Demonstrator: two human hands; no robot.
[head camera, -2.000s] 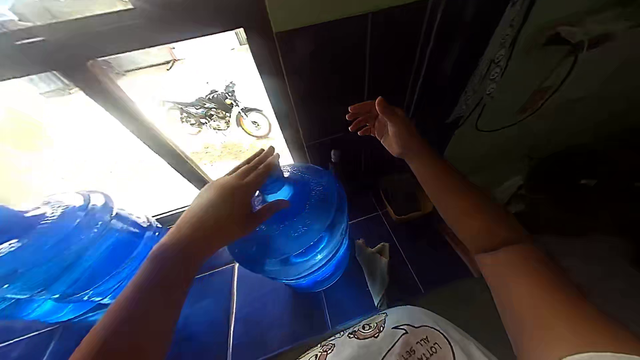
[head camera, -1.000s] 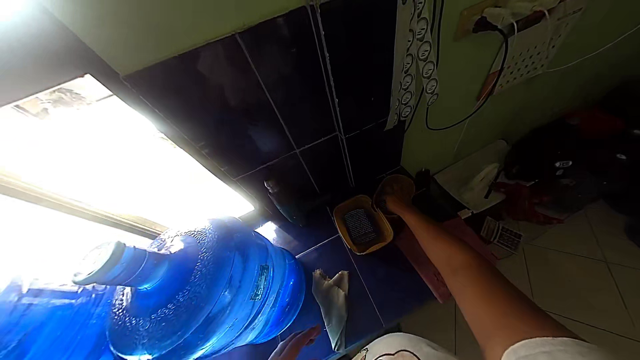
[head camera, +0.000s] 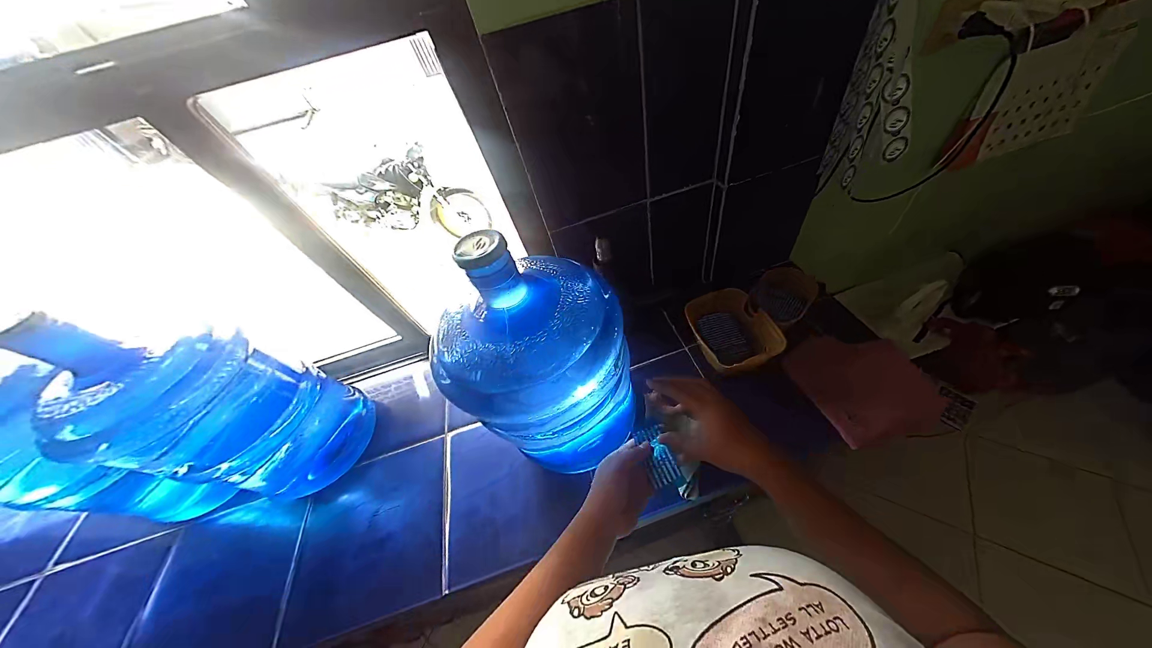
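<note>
A large blue plastic water jug (head camera: 540, 360) with a cap (head camera: 480, 248) on its neck stands upright on the blue tiled ledge (head camera: 378, 549). Just right of its base, my left hand (head camera: 621, 486) holds the left edge of a small sheet printed with rows of lines (head camera: 664, 463). My right hand (head camera: 706, 423) is at the upper right of this sheet, its fingers bent and touching it. A pale cloth (head camera: 689, 481) shows partly behind the hands. What the sheet is made of, I cannot tell.
More blue water jugs (head camera: 207, 423) lie tilted at the left by the window. A yellow basket (head camera: 733, 331) and a round container (head camera: 783, 295), both with printed sheets inside, stand right of the jug. Beyond them lies a reddish folder or sheet (head camera: 855, 387). Dark tiled wall behind.
My right hand has come back from the round container toward my body. Both hands are now together at a small printed sheet beside the jug. The view has swung left.
</note>
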